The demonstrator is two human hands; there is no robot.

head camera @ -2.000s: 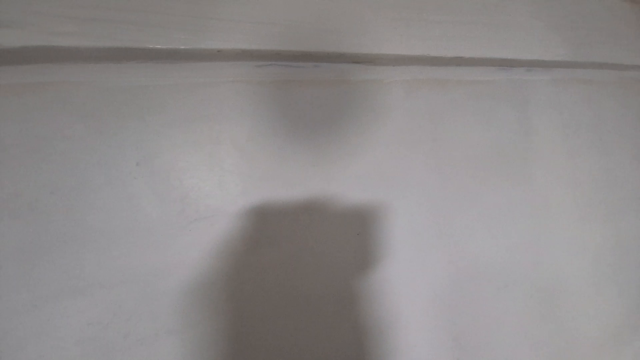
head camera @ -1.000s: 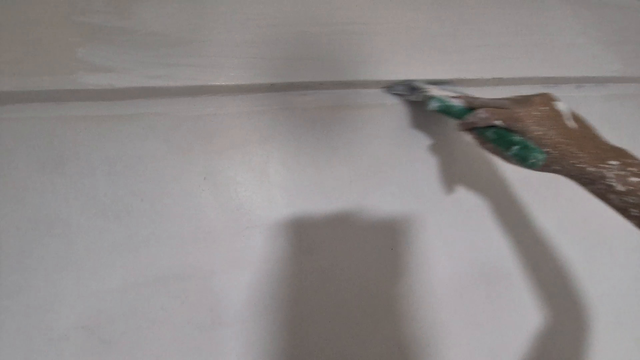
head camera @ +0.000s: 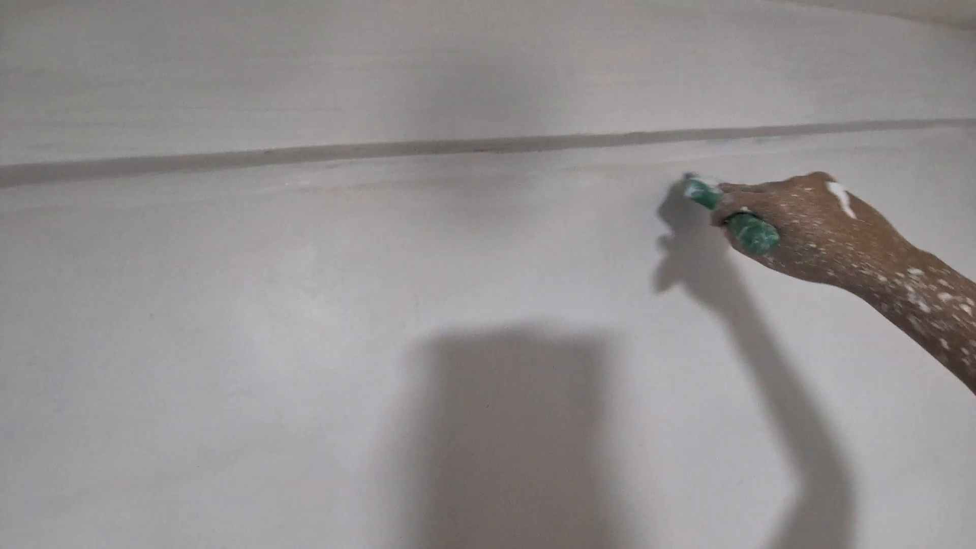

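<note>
My right hand (head camera: 801,225) reaches in from the right edge, closed around the green handle (head camera: 753,233) of a tool whose kind I cannot tell. White splashes cover the hand and forearm. The tool's front end points up and left, close to the whitish wall (head camera: 305,320), a little below a long groove (head camera: 473,145); its blade or head is hardly visible, so contact with the wall cannot be told. My left hand is out of view.
The grey groove runs across the whole width, rising slightly to the right, with a whitish surface (head camera: 305,84) above it. Another edge (head camera: 877,14) crosses the top right corner. Shadows of the arm and a blocky shape fall on the wall.
My right hand with the green-handled tool was absent two seconds ago. One second ago the tool's tip was at the groove; now it is below it. The view has shifted.
</note>
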